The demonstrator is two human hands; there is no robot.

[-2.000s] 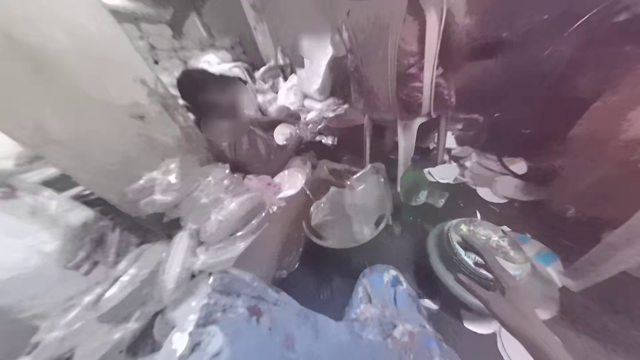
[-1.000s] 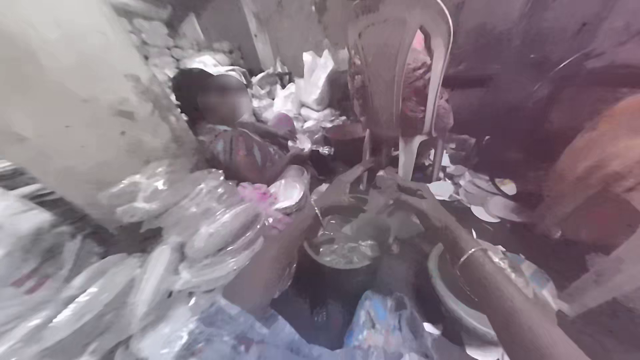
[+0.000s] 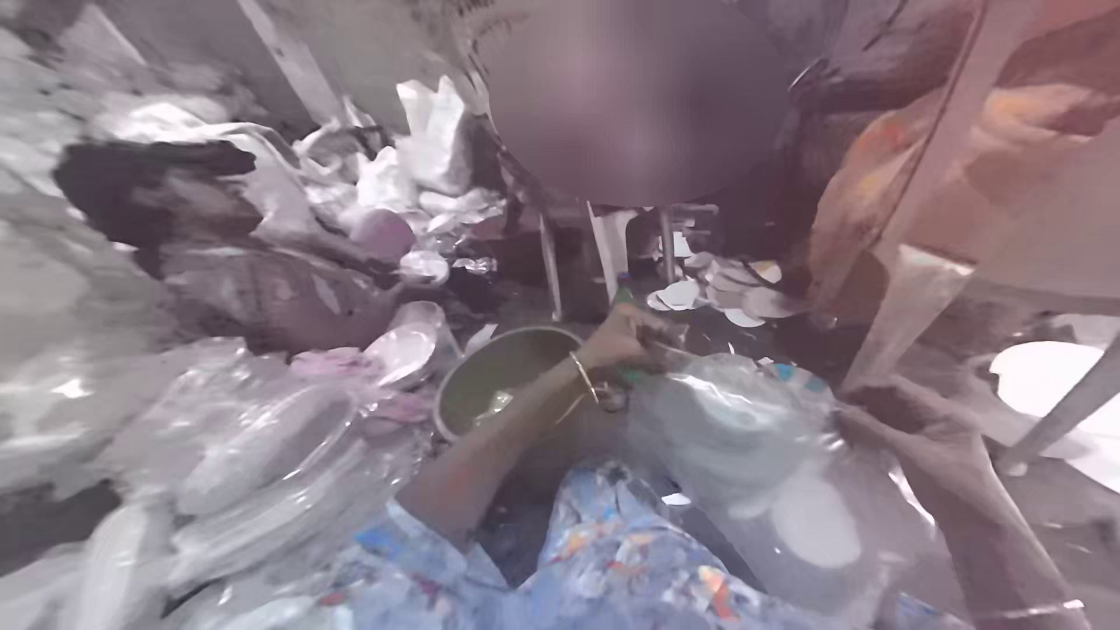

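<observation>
My left hand (image 3: 628, 337), with a bangle at its wrist, reaches across the round bucket (image 3: 512, 376) and grips the edge of a clear plastic bag (image 3: 735, 411). At the right my right hand (image 3: 910, 416) lies against the far side of the same bag; whether its fingers close on the film is blurred. White round pieces (image 3: 818, 521) show at the bag's lower part. The bucket holds a small crumple of clear plastic. A green bottle-like item (image 3: 624, 293) stands just behind my left hand.
Bundles in clear plastic (image 3: 271, 455) are heaped at the left. Another person (image 3: 262, 262) sits behind them, near white bags (image 3: 429, 149). Scattered white discs (image 3: 726, 289) lie on the floor beyond the bag. Chair legs (image 3: 612, 249) stand at the back, and a white round thing (image 3: 1050, 376) lies far right.
Both hands have moved from over the bucket to the right, where the clear bag now spreads between them. Two seconds ago my right hand was at the basin on the right. The view has shifted.
</observation>
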